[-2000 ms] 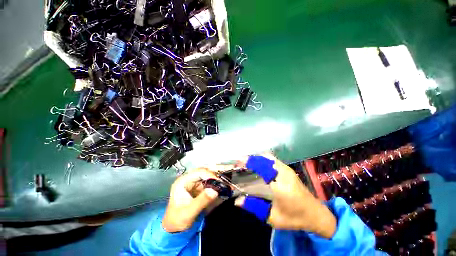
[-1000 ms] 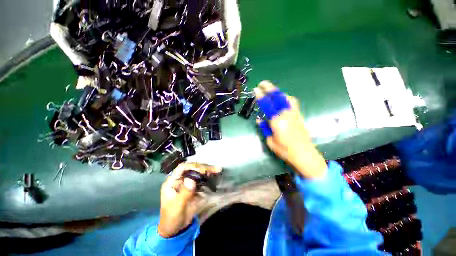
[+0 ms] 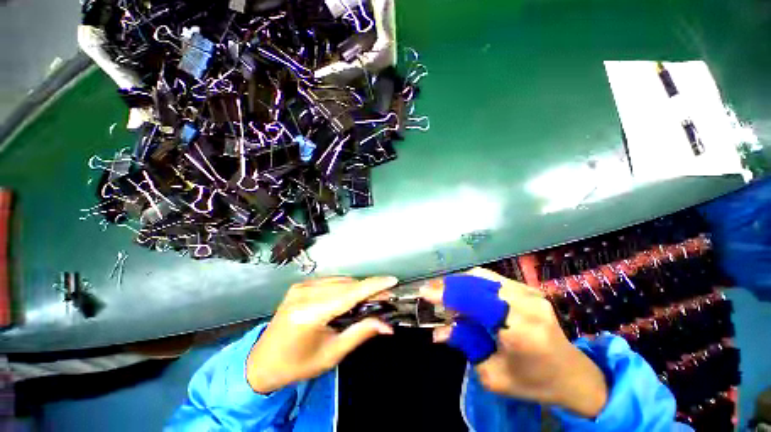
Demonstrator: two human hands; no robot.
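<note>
My left hand [image 3: 308,332] is at the front edge of the bench, with its thumb and fingers around a dark workpiece [image 3: 369,314]. My right hand [image 3: 516,337], with blue finger wraps [image 3: 475,305], is just to the right. Its fingertips grip a binder clip [image 3: 420,310] with a silver wire handle, against the right end of the workpiece. Whether the clip bites on the workpiece is too blurred to tell. A large tangled heap of black binder clips [image 3: 254,160] lies on the green bench, spilling from a clip bin with an off-white rim [image 3: 385,38].
A white sheet [image 3: 642,126] with two small black strips [image 3: 693,137] lies at the right. Red trays [image 3: 642,299] with rows of clipped assemblies stand below the bench edge at the right. One binder clip [image 3: 76,291] stands apart at the left. A blue sleeve [image 3: 742,240] shows at the far right.
My right hand went to the right side of the heap and has come back beside my left hand with a binder clip. The clip at the heap's right edge is gone from its place.
</note>
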